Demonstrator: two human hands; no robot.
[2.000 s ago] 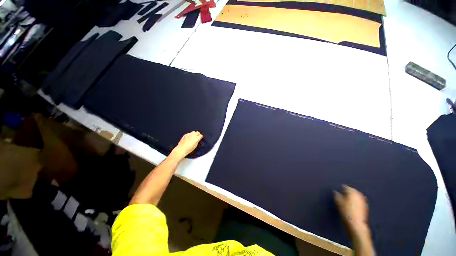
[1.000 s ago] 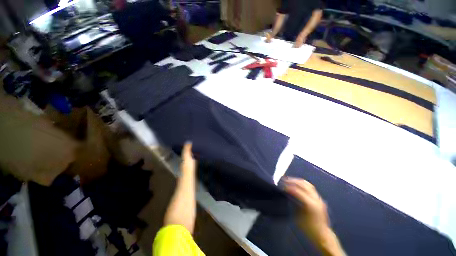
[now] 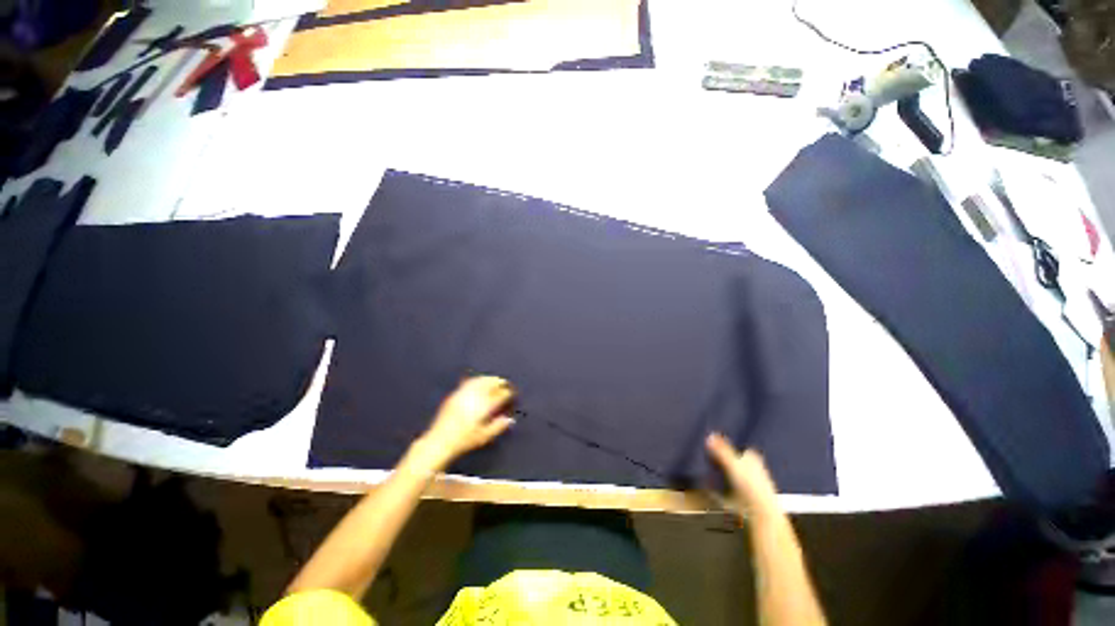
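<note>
A large near-black body panel (image 3: 587, 318) lies in front of me, its rounded corner at the right. A top ply lies over it, its near edge showing as a thin slanting line between my hands. My left hand (image 3: 474, 413) pinches this ply near its left part. My right hand (image 3: 737, 471) holds it near the table edge, where the cloth bunches into a dark fold; its fingertips are partly hidden. A second dark panel stack (image 3: 171, 318) lies to the left, close beside the first.
A long dark tapered piece (image 3: 942, 306) lies right. Behind are a patterned metal bar (image 3: 752, 80), a small corded machine (image 3: 874, 98), folded dark cloth (image 3: 1021, 100), yellow patterns (image 3: 452, 43) and red pieces (image 3: 229, 61). Small dark tools lie far right.
A ply was lifted from the left panel stack and now lies over the panel in front of me. Both hands have moved right with it. The view has turned right.
</note>
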